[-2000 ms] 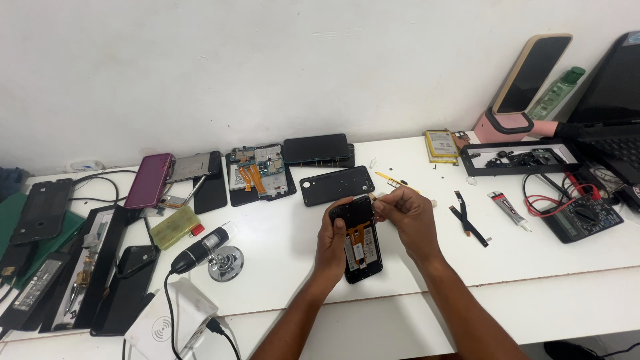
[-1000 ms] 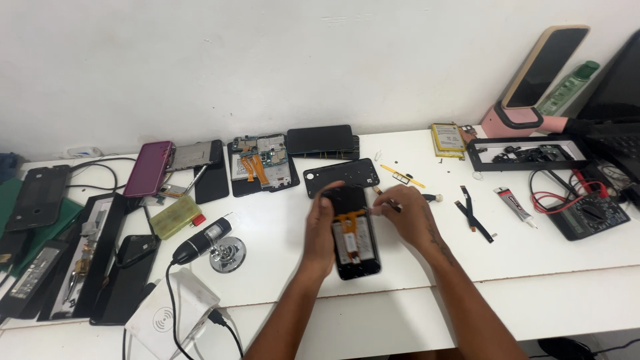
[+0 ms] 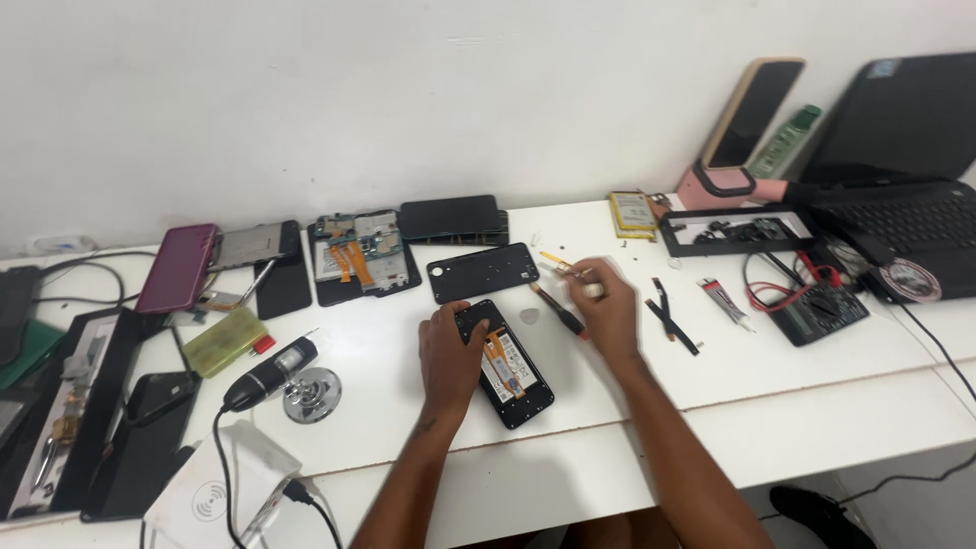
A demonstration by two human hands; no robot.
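My left hand (image 3: 450, 358) grips the upper left side of an opened smartphone (image 3: 512, 374), which lies tilted on the white table with its battery and orange flex cables showing. Its thumb rests on the dark upper part. My right hand (image 3: 602, 305) is up and to the right of the phone, its fingers closed around a small pale object (image 3: 592, 290) that I cannot make out. Beside that hand lies a brush with a dark handle (image 3: 564, 314). A black phone back cover (image 3: 483, 273) lies behind the phone, and a clear plastic pick (image 3: 529, 315) is between phone and brush.
A digital microscope (image 3: 274, 371) on a round stand (image 3: 313, 395) is at left, near a white box (image 3: 221, 484). Opened phone parts (image 3: 362, 255) lie at the back. Black flex cables (image 3: 669, 316), a glue tube (image 3: 726, 305), a multimeter (image 3: 820, 309) and a laptop (image 3: 900, 221) are at right.
The phone was held in both hands; now it lies on the table under my left hand. My right hand has moved away from it, up and to the right.
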